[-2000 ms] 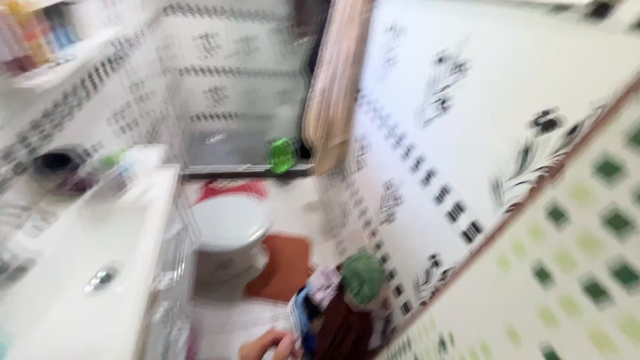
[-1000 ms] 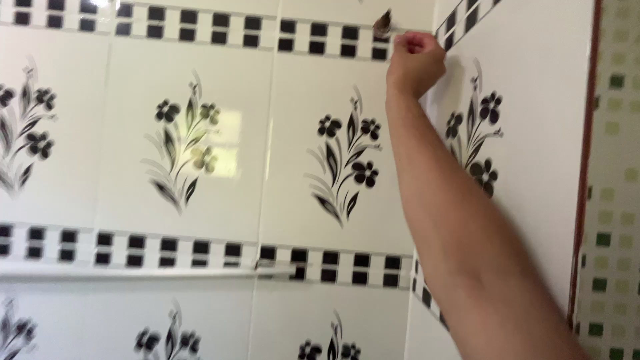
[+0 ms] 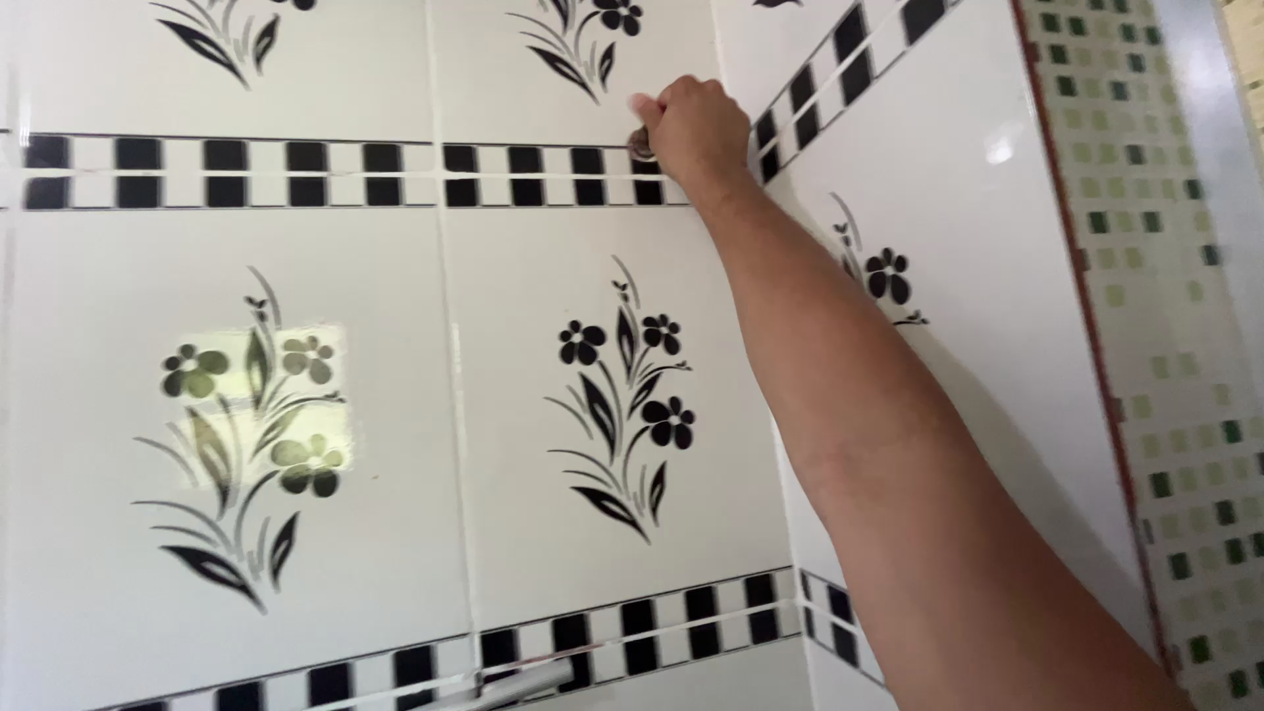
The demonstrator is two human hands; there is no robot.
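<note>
My right hand (image 3: pixel 699 133), its arm stretched up from the lower right, is near the corner of the tiled wall, over the upper black-and-white checkered border (image 3: pixel 526 176). Its fingers are curled around a small brownish object (image 3: pixel 642 145) that shows at their left side; what the object is cannot be told. Much of it is hidden by the fingers. White wall tiles (image 3: pixel 395 286) with black flower prints surround the hand. My left hand is not in view.
A pale bar or tube (image 3: pixel 518 685) runs along the lower checkered border. The side wall (image 3: pixel 987 227) meets the flowered wall just right of the hand. Farther right, a reddish-brown edge (image 3: pixel 1086 296) borders a surface with green squares (image 3: pixel 1170 415).
The view has swung from the sink and toilet up to the tiled wall. My right arm, raised one second ago as well, still reaches to the corner beside the small brownish object.
</note>
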